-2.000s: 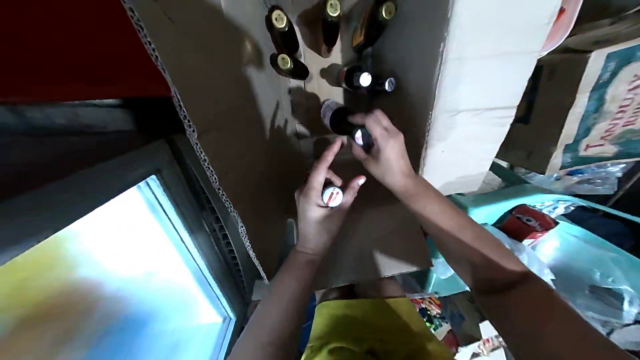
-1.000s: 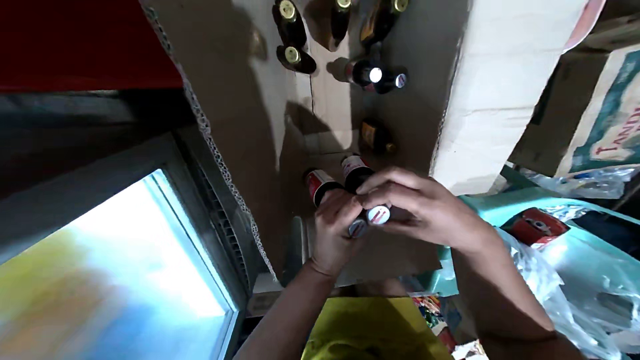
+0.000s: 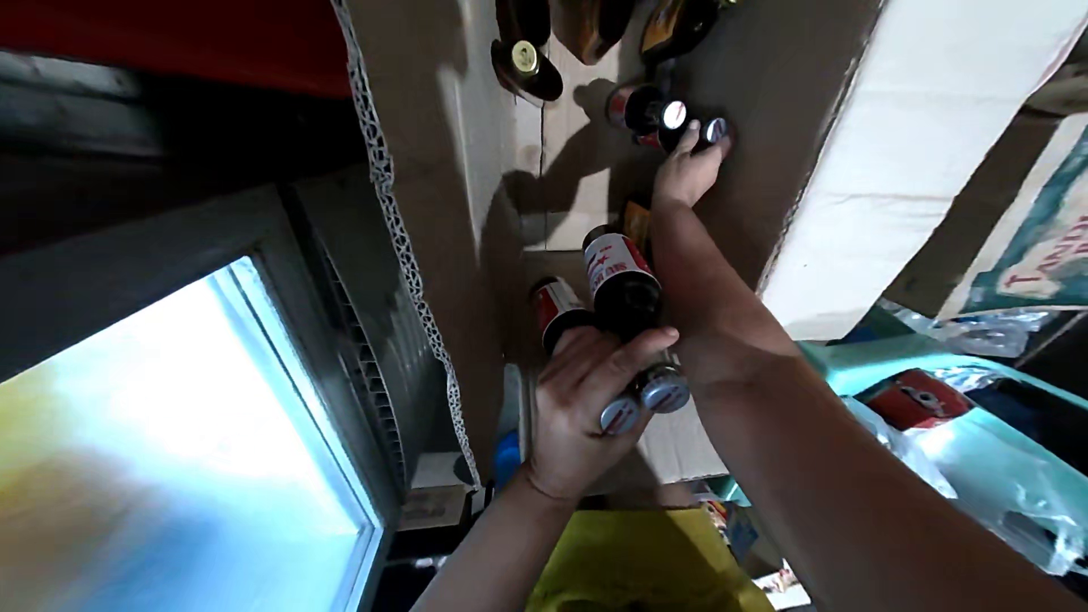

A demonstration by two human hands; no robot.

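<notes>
Two capped dark glass bottles are gripped by their necks in my left hand (image 3: 586,399): one bottle with a red and white label (image 3: 616,263) and a second beside it to the left (image 3: 557,306). Farther into the cardboard box, my right hand (image 3: 690,166) has its fingers around the neck of another capped bottle (image 3: 714,132). Touching or close to that one stands a bottle with a white cap (image 3: 650,109). Another bottle, with an orange label (image 3: 637,223), is partly hidden behind my right forearm.
Several dark bottles, one a gold-capped bottle (image 3: 525,68), stand at the box's far end. The cardboard box (image 3: 442,170) has a torn left edge and a white right flap (image 3: 901,170). A lit glass panel (image 3: 195,425) lies left; a teal basket (image 3: 1011,425) with plastic bags sits right.
My right hand has let go of the bottle it held beside my left hand and moved up to the far bottles. My left hand now holds both bottles.
</notes>
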